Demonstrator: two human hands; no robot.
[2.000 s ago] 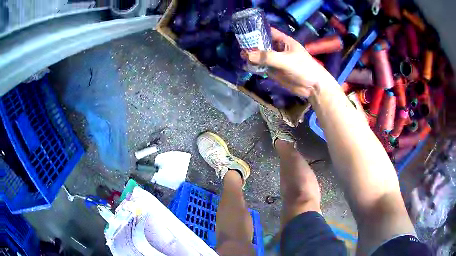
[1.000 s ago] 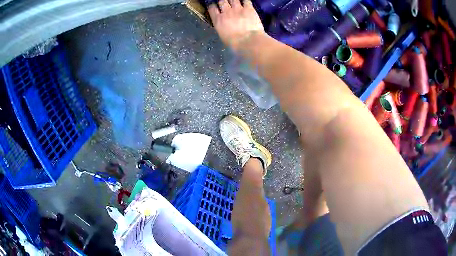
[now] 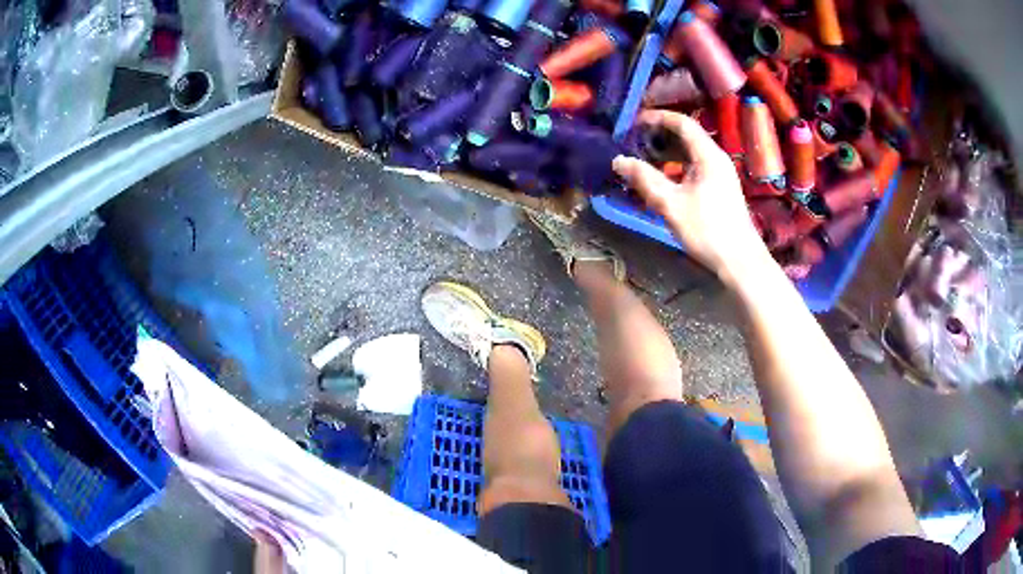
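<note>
My right hand [image 3: 701, 202] is over the join between the thread carton and the thread crate, thumb and fingers apart, with no spool clearly held. Dark purple and blue thread cones [image 3: 443, 112] fill the open brown carton [image 3: 325, 129]. Orange-red cones [image 3: 763, 140] are heaped in the shallow blue crate [image 3: 825, 286]. The pink-white order sheets [image 3: 280, 482] slant across the lower left. A small part of my left hand [image 3: 269, 555] shows under them at the bottom edge, holding them; the rest is hidden.
Blue slatted crates stand at the left [image 3: 112, 325] and by my legs [image 3: 449, 460]. White paper [image 3: 390, 372] and a blue plastic sheet [image 3: 230, 303] lie on the grey floor. Clear bags with pink cones [image 3: 954, 297] are at the right. A pale curved edge [image 3: 146, 151] crosses the upper left.
My right hand held a dark spool, then reached to the carton's edge; now it is by the crate and carton join. The order sheets have swung up and left in view.
</note>
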